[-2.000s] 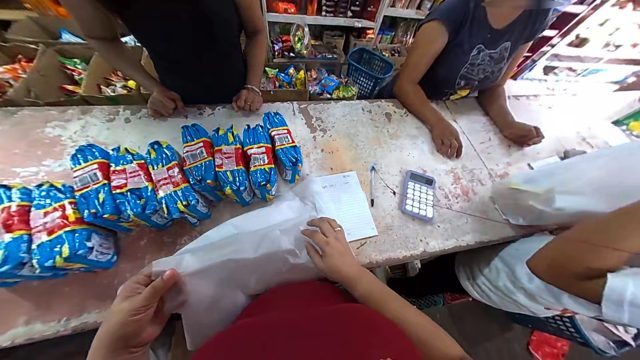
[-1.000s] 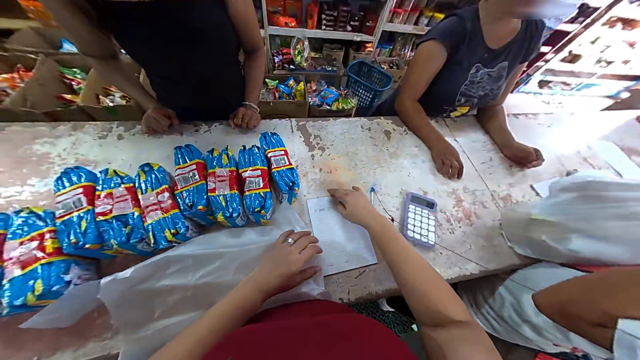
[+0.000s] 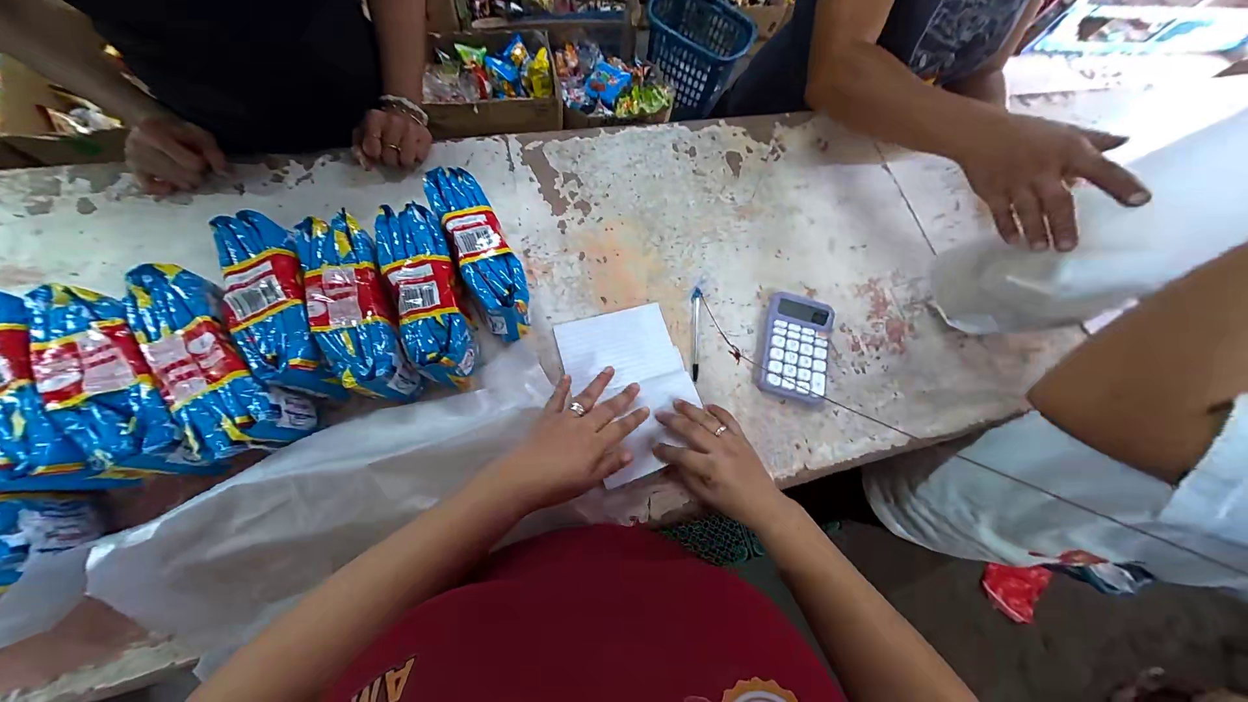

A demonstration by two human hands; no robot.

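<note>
My left hand [image 3: 580, 439] lies with fingers spread on the lower left part of a lined paper sheet [image 3: 614, 341] and touches the edge of a translucent white plastic sheet or bag [image 3: 341, 497]. On the paper's lower right part rests my right hand [image 3: 717, 453], fingers apart, holding nothing. A pen [image 3: 696, 331] lies just right of the paper, and beyond it a purple calculator [image 3: 797, 348] with a string across its lower end. Several blue foil packs [image 3: 336, 307] with red and yellow bands stand in a slanting row to the left, beside the plastic.
Across the worn painted counter [image 3: 643, 195], one person's hands [image 3: 390, 136] rest at its far edge. Another person's hand [image 3: 1043, 180] is over white plastic [image 3: 1033, 278] at the right. A seated person's leg is at the near right. Behind are snack boxes [image 3: 492, 115] and a blue basket [image 3: 697, 49].
My right hand has come back from the paper's top edge to its lower right. My left hand has moved from the plastic onto the paper. The other person's hand at the right has reached over the white plastic.
</note>
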